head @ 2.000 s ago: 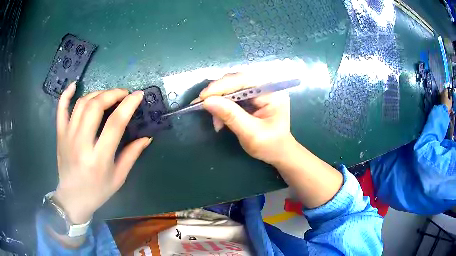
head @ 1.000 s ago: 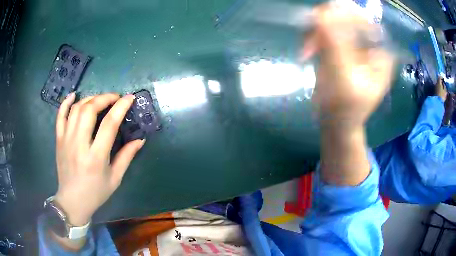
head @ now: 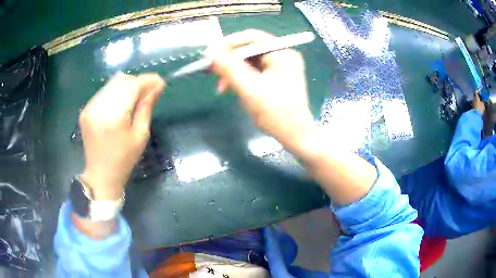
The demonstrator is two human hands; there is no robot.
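Note:
My right hand (head: 269, 89) holds silver tweezers (head: 291, 42), their tips pointing left toward my left fingertips. My left hand (head: 114, 130) has its thumb and fingers pinched at the lower edge of a clear glossy strip (head: 177, 40); blur and glare hide the exact grip. A row of small outlines runs along the strip's lower edge. A black part (head: 152, 157) lies on the bench just right of my left wrist, blurred and dark. Another dark piece (head: 76, 133) shows partly at the left of my left hand.
Shiny patterned adhesive sheets (head: 361, 70) overlap on the green bench (head: 217, 209) at the right. A wrinkled black plastic sheet (head: 22, 163) is at far left. Small black pieces (head: 448, 95) lie at far right, near another person's blue sleeve (head: 473, 146). A worn edge strip (head: 163, 15) crosses the back.
My left hand has left the black part and risen to the clear strip. My right hand has come back left with the tweezers. The view has shifted, showing the back edge and black plastic.

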